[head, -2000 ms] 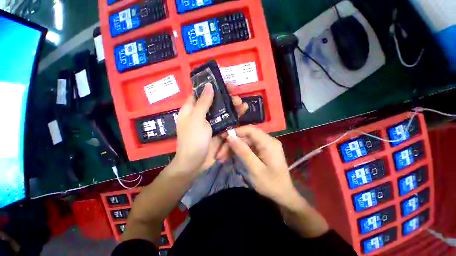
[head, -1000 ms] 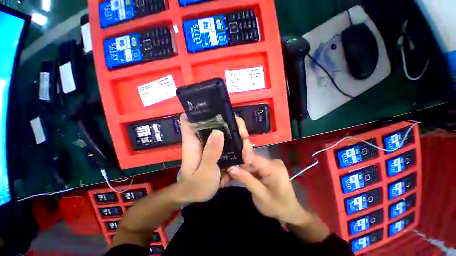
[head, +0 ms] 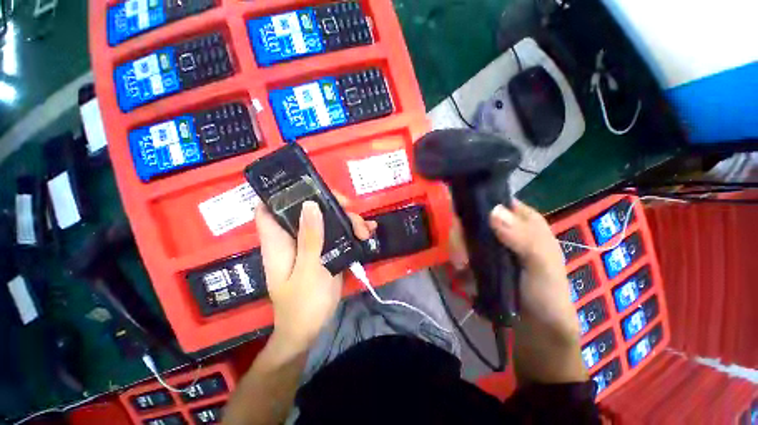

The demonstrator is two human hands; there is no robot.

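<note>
My left hand [head: 301,270] holds a black keypad phone [head: 303,203], back side up, over the lower pockets of the red-orange phone tray [head: 166,314]. The white plug of a USB cable [head: 359,272] is at the phone's lower end. My right hand [head: 540,274] grips a black barcode scanner [head: 486,224] by its handle, with the wide head upward, right of the phone. Two phones lie back up in the tray's bottom row, partly covered by my left hand and the held phone. White label slips [head: 380,170] lie in the row above. Blue-fronted phones [head: 195,139] fill the upper pockets.
A mouse [head: 538,105] sits on a pale mouse pad [head: 558,153] at the right. Black units with white patches [head: 62,199] lie at the left. More phone trays [head: 654,309] stand below the bench edge, right and lower left. A monitor corner is at upper right.
My right hand has left the phone's plug end and now holds the scanner, lifted from beside the tray. The cable now shows plugged at the phone. The view has shifted.
</note>
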